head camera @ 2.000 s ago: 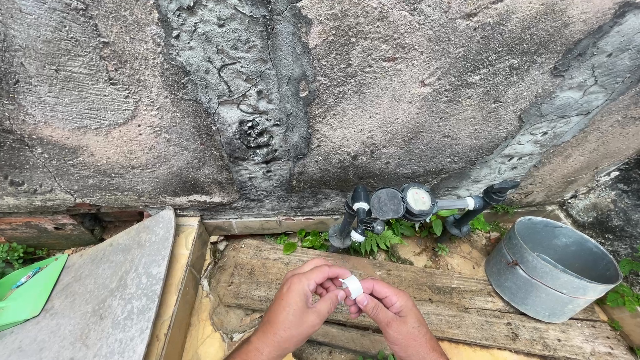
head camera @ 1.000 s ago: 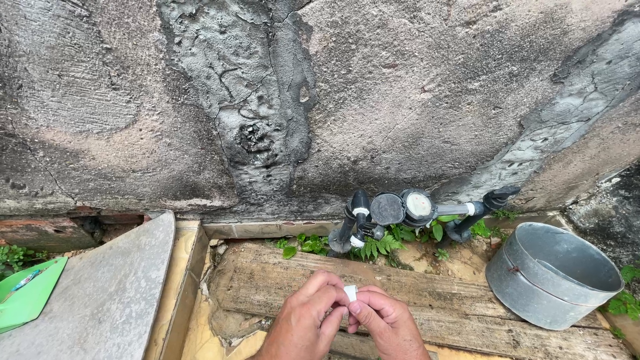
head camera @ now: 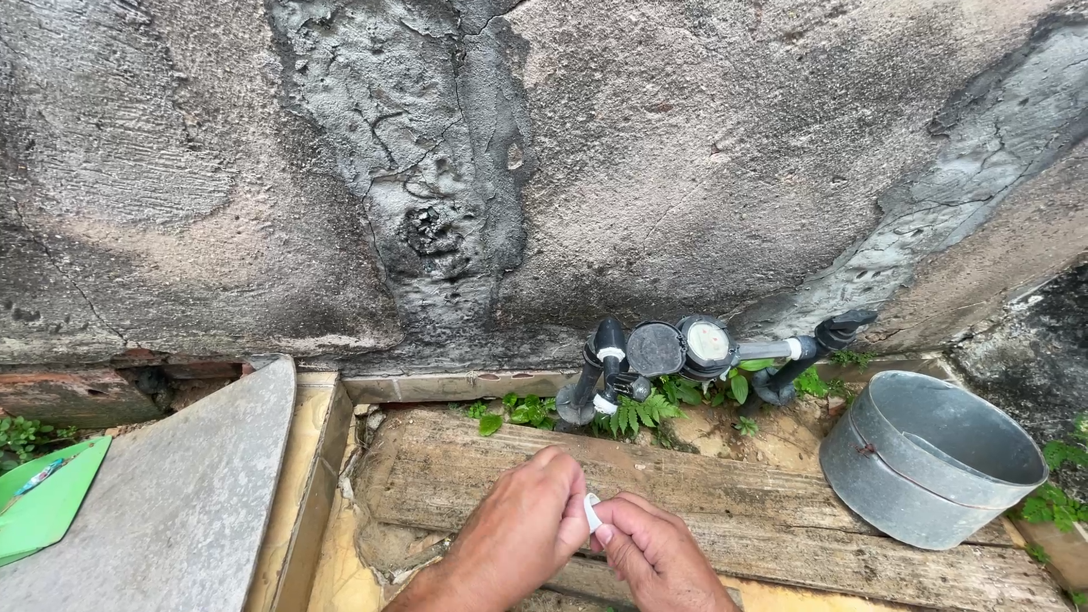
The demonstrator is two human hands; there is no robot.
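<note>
Between the fingertips of both hands is a small white piece [head camera: 592, 512], ring-like in its curve; its exact kind cannot be told. My left hand [head camera: 529, 520] is closed around its left side, the back of the hand upward. The thumb and index finger of my right hand [head camera: 653, 551] pinch it from the right. Both hands are above weathered wooden planks [head camera: 748, 501]. Beyond them, a water meter [head camera: 706, 342] with its round lid [head camera: 655, 348] raised sits between black pipe fittings [head camera: 588, 378], which have white tape or collars at the joints.
A grey round metal container [head camera: 914, 484] stands on the planks at right. At left lie a grey slab [head camera: 187, 476] and a green tray [head camera: 64, 501] holding a pen-like item. Ferns [head camera: 637, 414] grow under the meter, against a rough cement wall [head camera: 612, 170].
My left hand has turned so that its back covers more of the white piece. The fingers of both hands have shifted around it; it stays between them.
</note>
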